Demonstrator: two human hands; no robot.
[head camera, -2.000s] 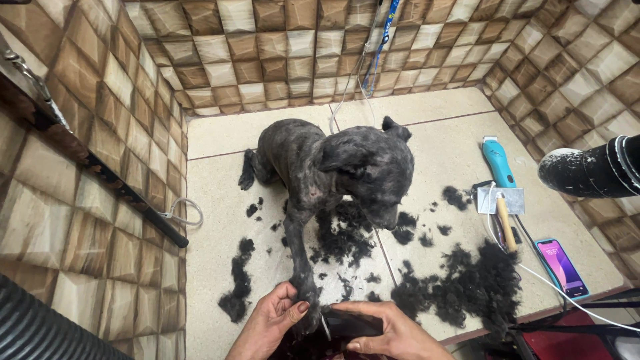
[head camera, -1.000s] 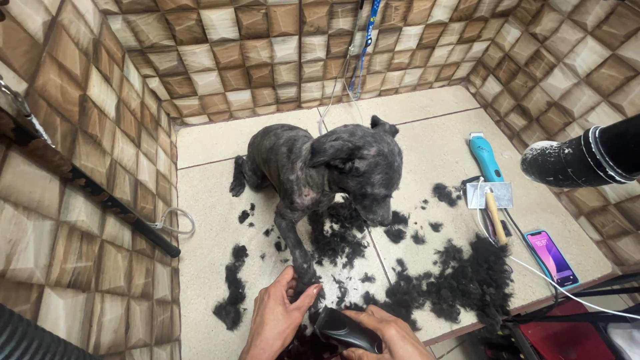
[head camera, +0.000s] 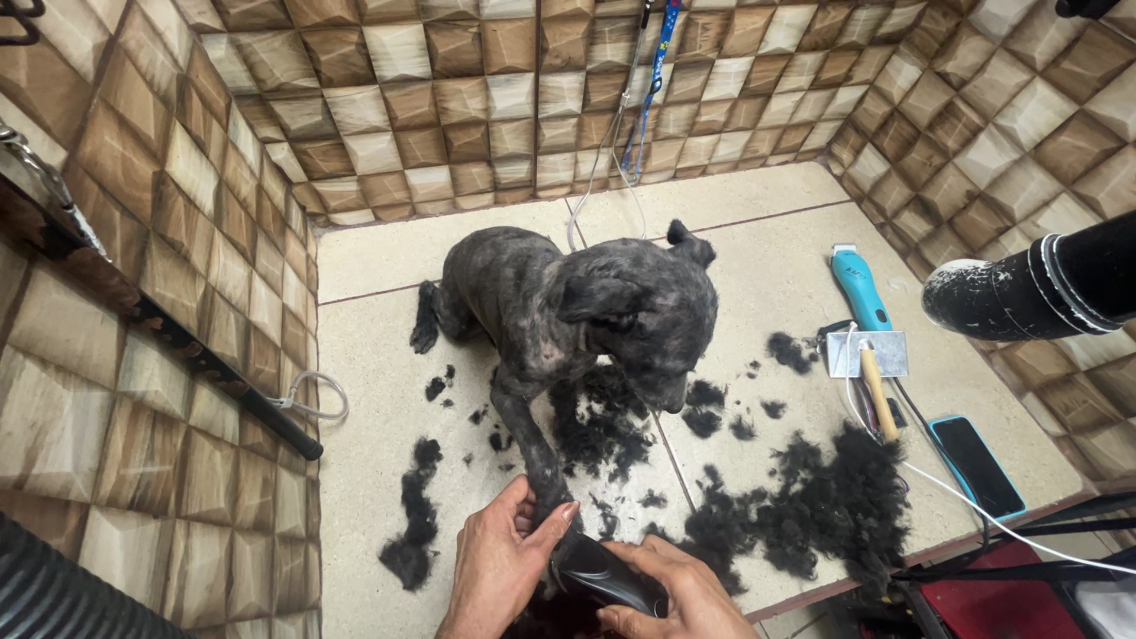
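A dark grey, closely clipped dog (head camera: 524, 284) sits on the tiled tabletop (head camera: 373, 337), its head turned down to the right. My left hand (head camera: 506, 559) grips its outstretched front leg near the paw, thumb on top. In my right hand (head camera: 679, 590) is a black hair clipper (head camera: 599, 577), its head end beside the paw and close to my left hand. The paw itself is mostly hidden by the hands and the clipper. Cut black fur (head camera: 834, 506) lies in a large pile right of my right hand, with smaller tufts beneath and around the dog.
At the right lie a blue clipper (head camera: 859, 288), a slicker brush with a wooden handle (head camera: 874, 382), and a phone (head camera: 979, 466) near the edge, with cables. A black dryer nozzle (head camera: 1021, 297) juts in from the right. A dark bar (head camera: 204, 364) runs along the left; a blue lead (head camera: 657, 80) hangs behind.
The black clipper in my right hand has been turned and now lies against the paw's right side. The phone's screen, lit before, is dark. My left hand keeps hold of the leg.
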